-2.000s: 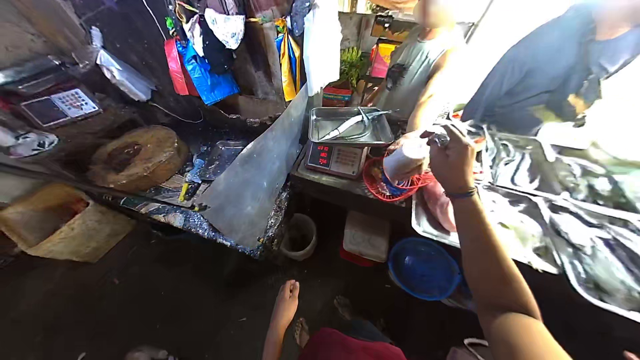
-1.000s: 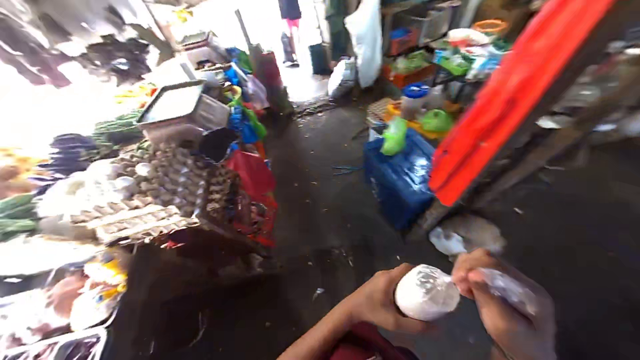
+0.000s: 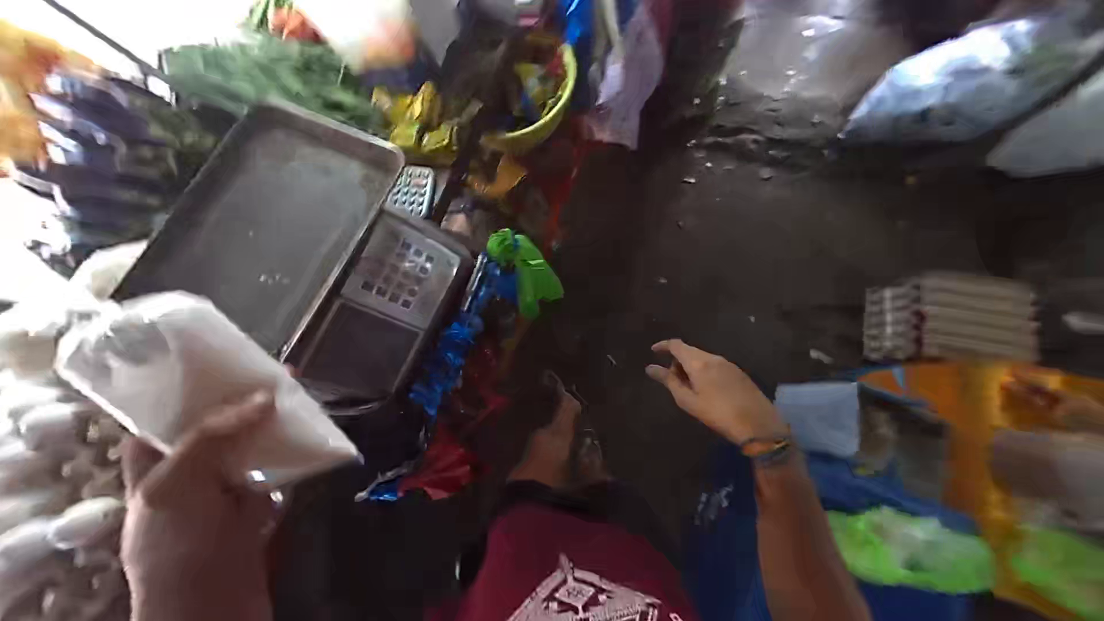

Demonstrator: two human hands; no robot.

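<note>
My left hand (image 3: pixel 198 448) is closed around a clear plastic bag of white contents (image 3: pixel 207 379), held up at the lower left over a pile of eggs (image 3: pixel 43 483). Just beyond the bag lies a metal tray (image 3: pixel 276 216), beside a weighing scale with a keypad (image 3: pixel 379 302). At right of centre my right hand (image 3: pixel 711 388) hangs over the dark floor, fingers apart and nothing in them; bands circle its wrist. The view is blurred, so the bag's contents cannot be told exactly.
Green plastic (image 3: pixel 528 272) and blue and red plastic hang off the stall's edge. A yellow basket (image 3: pixel 565 95) stands farther along. At the right are stacked egg trays (image 3: pixel 975 319), a blue container (image 3: pixel 724 535) and green bags (image 3: pixel 914 548). Pale sacks (image 3: pixel 957 82) lie at the upper right.
The view has swung strongly. One second ago both hands were together at the white bag; now the left hand holds it at the left and the right hand is apart from it, empty.
</note>
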